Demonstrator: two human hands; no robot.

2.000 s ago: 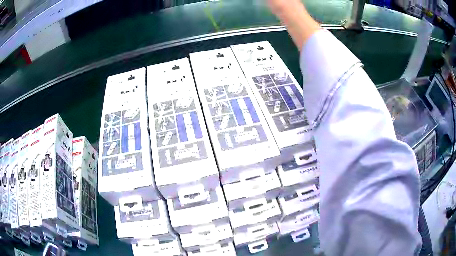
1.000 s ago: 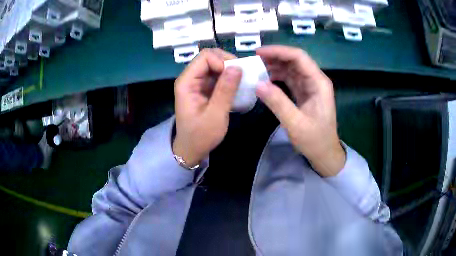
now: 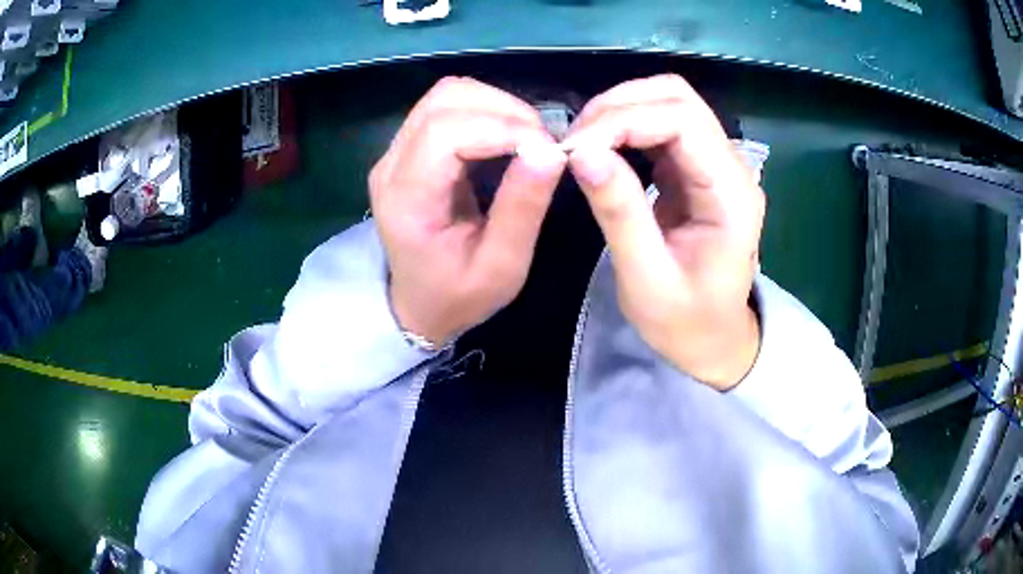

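My left hand and my right hand are raised in front of my chest, fingers curled, with thumb and finger tips meeting in the middle. A tiny white piece shows between the fingertips. It looks like the edge of a sticker or label; the rest of it is hidden by the fingers or seen edge-on.
The green bench edge curves beyond my hands, with a white hang tab at the top. Box tabs show upper left. A dark bin of white scraps and a person's legs are left. A grey metal frame stands right.
First an arm reached over the box stacks; then both hands held a broad white piece. Now the fingertips meet and only a sliver shows. The view has tipped down, away from the boxes.
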